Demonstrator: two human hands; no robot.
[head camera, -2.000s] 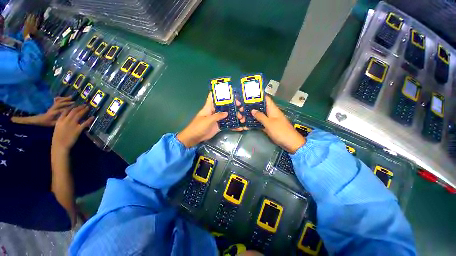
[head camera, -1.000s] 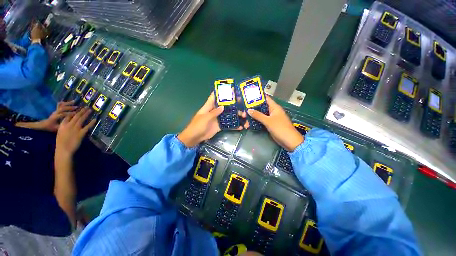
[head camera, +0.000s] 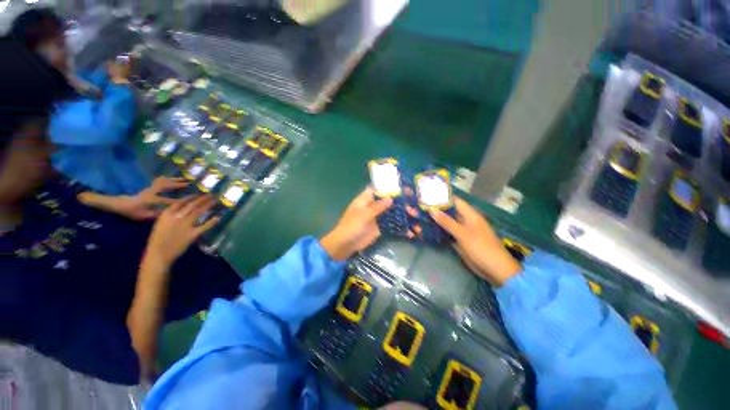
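Observation:
My left hand (head camera: 356, 224) holds a keypad phone (head camera: 385, 178) with a yellow frame and a lit white screen, thumb on its keypad. My right hand (head camera: 472, 238) holds a second such phone (head camera: 434, 190), also lit white, thumb at its keypad. The two phones are side by side, upper ends a little apart, over the far edge of the clear plastic tray (head camera: 424, 298). Phones with dark screens lie in the tray, among them one phone (head camera: 403, 339) in the near row. My right sleeve hides part of the tray. The picture is blurred.
A grey metal post (head camera: 524, 112) stands beyond my right hand. A raised tray stack (head camera: 588, 216) with phones is at right, a red object (head camera: 711, 332) by it. Co-workers sit at left, one person's hands (head camera: 180, 220) over a neighbouring phone tray (head camera: 276, 164). A plastic stack (head camera: 312, 76) is upper left.
The view has shifted, so the whole scene sits lower and further right, and blurred. Both phones are still held and lit. The gap between their upper ends has widened slightly.

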